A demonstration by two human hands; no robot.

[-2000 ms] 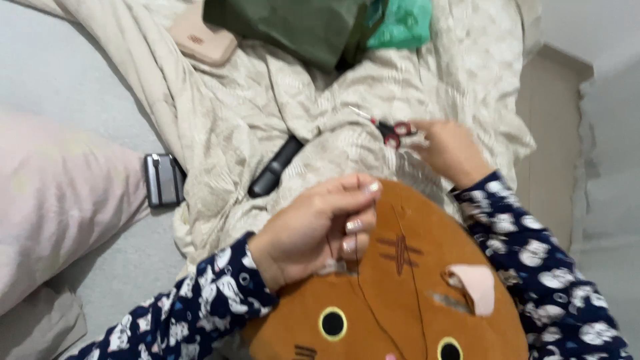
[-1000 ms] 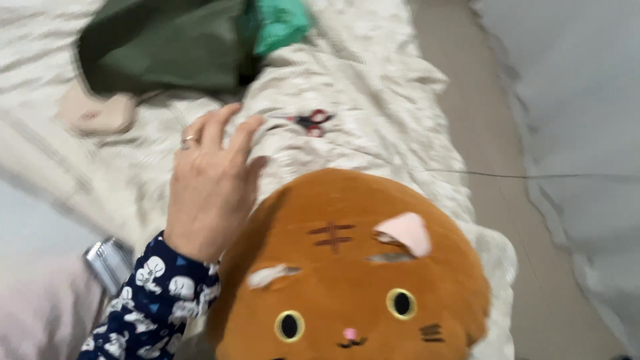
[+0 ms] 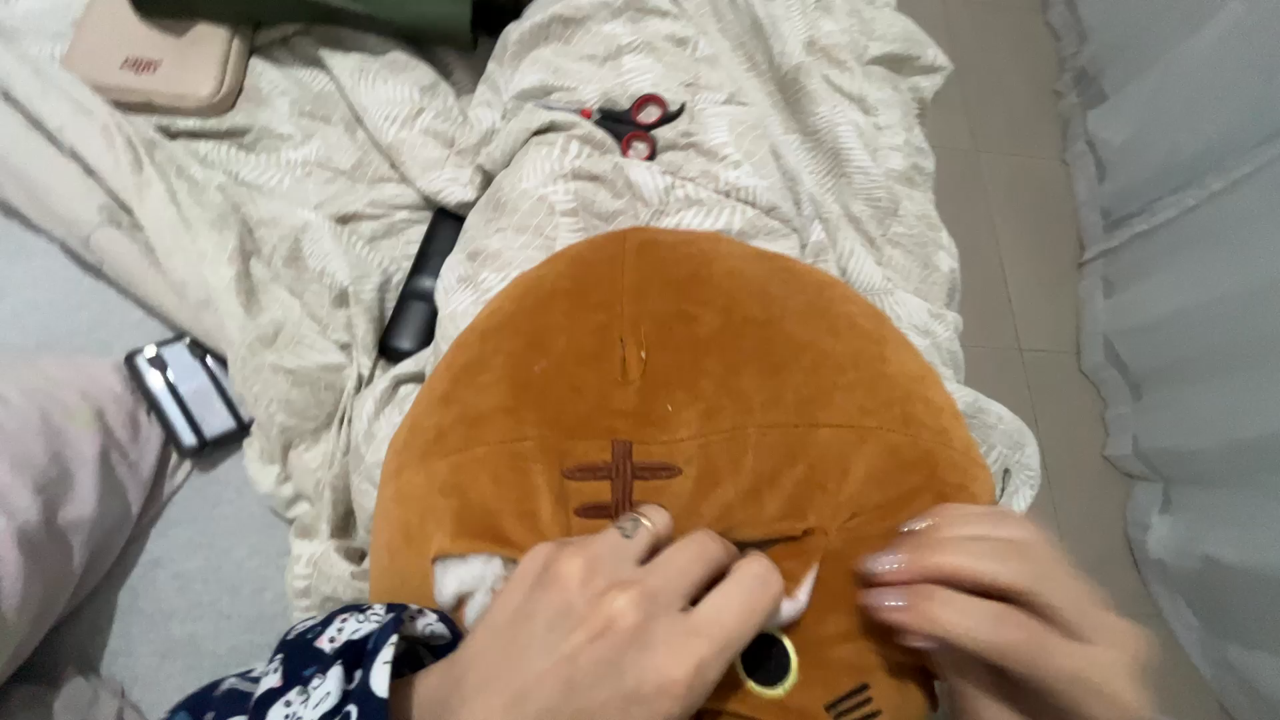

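A round orange plush toy [image 3: 700,350] with embroidered brown stripes and a yellow-ringed black eye fills the lower middle. White stuffing [image 3: 470,585] shows at an opening on its left side. My left hand [image 3: 610,610], with a ring, lies over the toy's face, fingers bent beside a small pink and orange ear [image 3: 798,595]; whether it pinches the fabric is hidden. My right hand [image 3: 1000,600], blurred, is at the toy's right side with fingers bent; its grip cannot be made out. Scissors with black and red handles [image 3: 630,125] lie beyond the toy.
A patterned beige blanket [image 3: 800,130] lies under the toy. To the left are a black elongated object [image 3: 425,285], a phone-like object [image 3: 190,395] and a pink pillow [image 3: 80,500]. A beige pouch [image 3: 160,55] is at the back left; a grey curtain [image 3: 1190,300] hangs at right.
The scissors, at my right hand two seconds ago, now lie apart from it on the blanket. My left hand has come down onto the toy's face. My right hand is back in view.
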